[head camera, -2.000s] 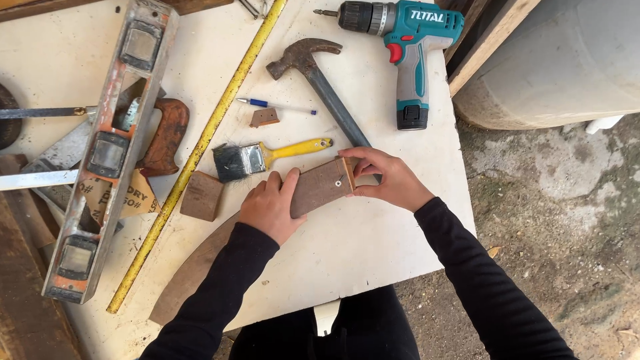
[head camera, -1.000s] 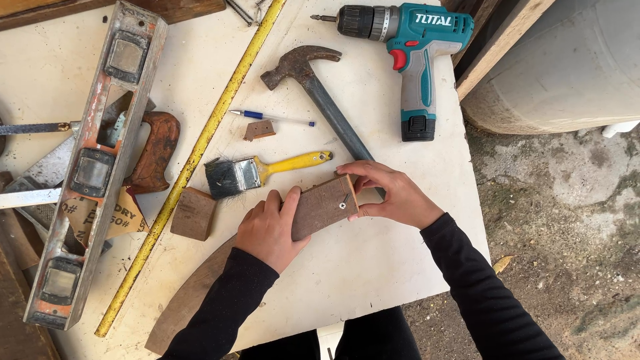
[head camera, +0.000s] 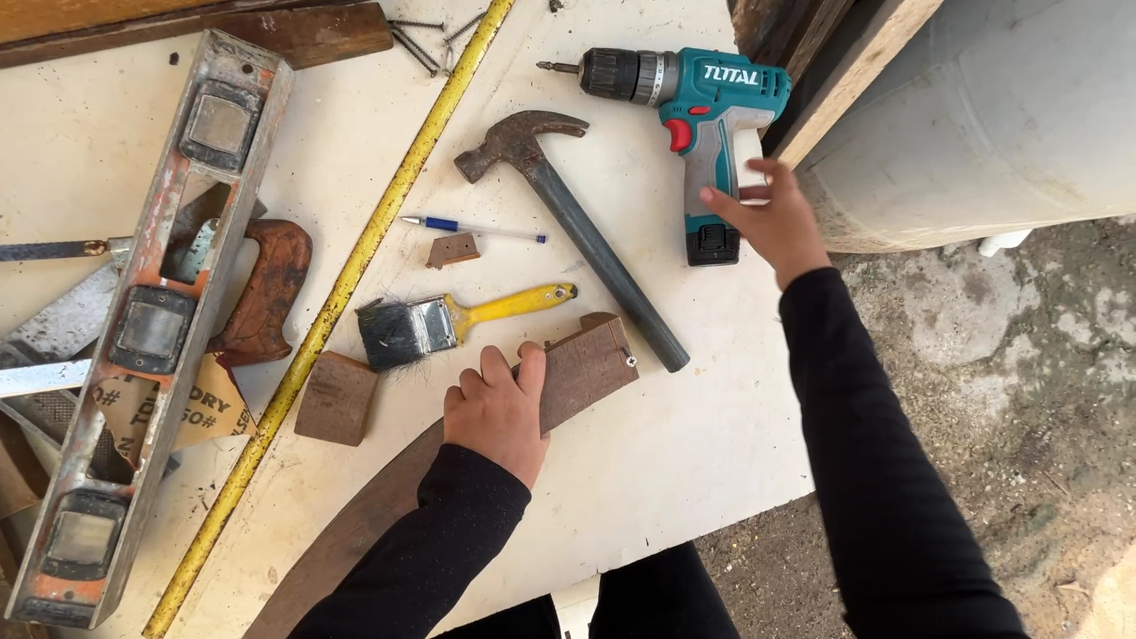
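My left hand (head camera: 500, 404) grips a curved brown wooden piece (head camera: 587, 373) near its upper end, where a screw (head camera: 631, 361) sticks out with its head showing. My right hand (head camera: 770, 216) is at the handle of a teal and grey Total cordless drill (head camera: 713, 160), fingers apart around it and not closed. A driver bit points left from the drill's chuck. Between the hands lies a claw hammer (head camera: 590, 240), its handle end just right of the wooden piece. A paintbrush with a yellow handle (head camera: 515, 305) and a small wood block (head camera: 337, 398) lie above and left of my left hand.
A yellow metal strip (head camera: 355, 275) crosses the white tabletop (head camera: 692, 435). Left of it, a spirit level (head camera: 151, 328) lies over a wooden-handled saw (head camera: 266, 293) and sandpaper (head camera: 209, 408). A pen (head camera: 475, 230), a wood scrap (head camera: 453, 250) and several screws (head camera: 415, 49) lie farther up. A large grey container (head camera: 967, 133) stands at right.
My right hand has left the wooden piece's screw end and moved up and right to the drill's handle. My left hand still holds the wooden piece.
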